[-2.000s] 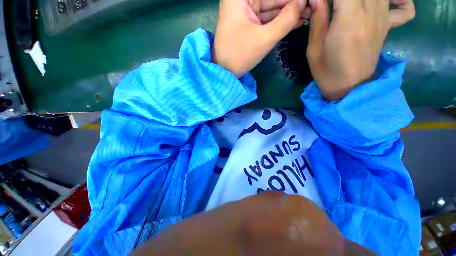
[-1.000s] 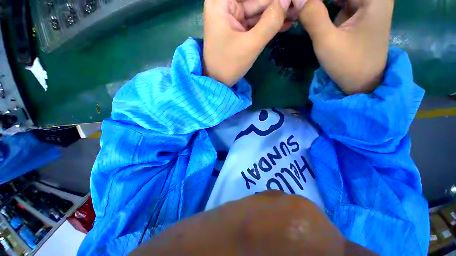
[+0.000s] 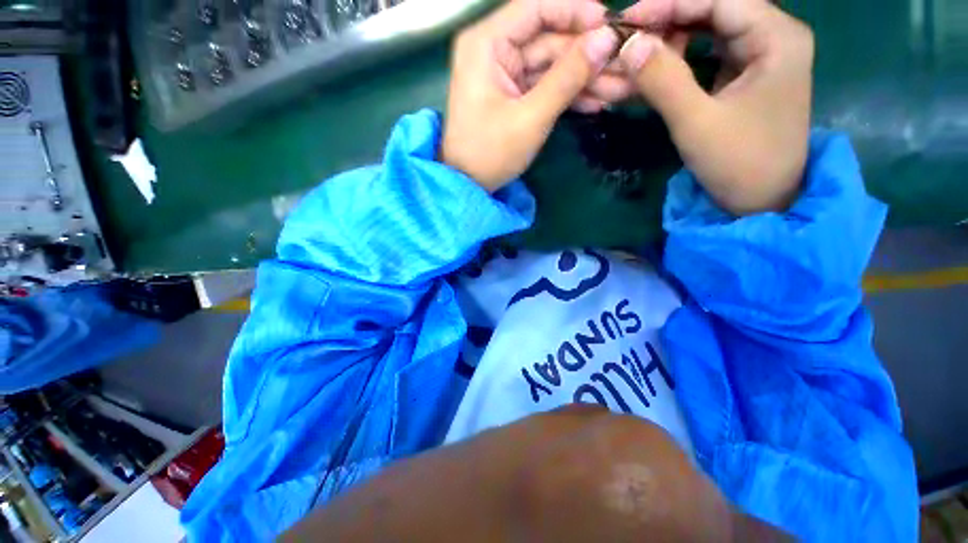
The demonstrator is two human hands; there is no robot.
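My left hand (image 3: 510,90) and my right hand (image 3: 732,95) meet at the top centre, fingertips together. Between them they pinch a small dark component (image 3: 618,32), mostly hidden by the fingers. Both hands are bare, with blue sleeves. A loose heap of tiny black parts (image 3: 621,149) lies on the green mat (image 3: 212,202) below and between my hands. A clear blister tray (image 3: 308,69) with dark components in its pockets lies at the upper left.
A torn white paper scrap (image 3: 136,172) lies on the mat at the left. A grey-silver metal fixture (image 3: 42,138) with a round vent stands at the left edge. A dark bar (image 3: 106,74) is beside it. A shelf of mixed items (image 3: 74,456) shows at the lower left.
The view has shifted, so more of the blister tray and the metal fixture shows. My hands stay together, and their fingertips and the small component are now in view.
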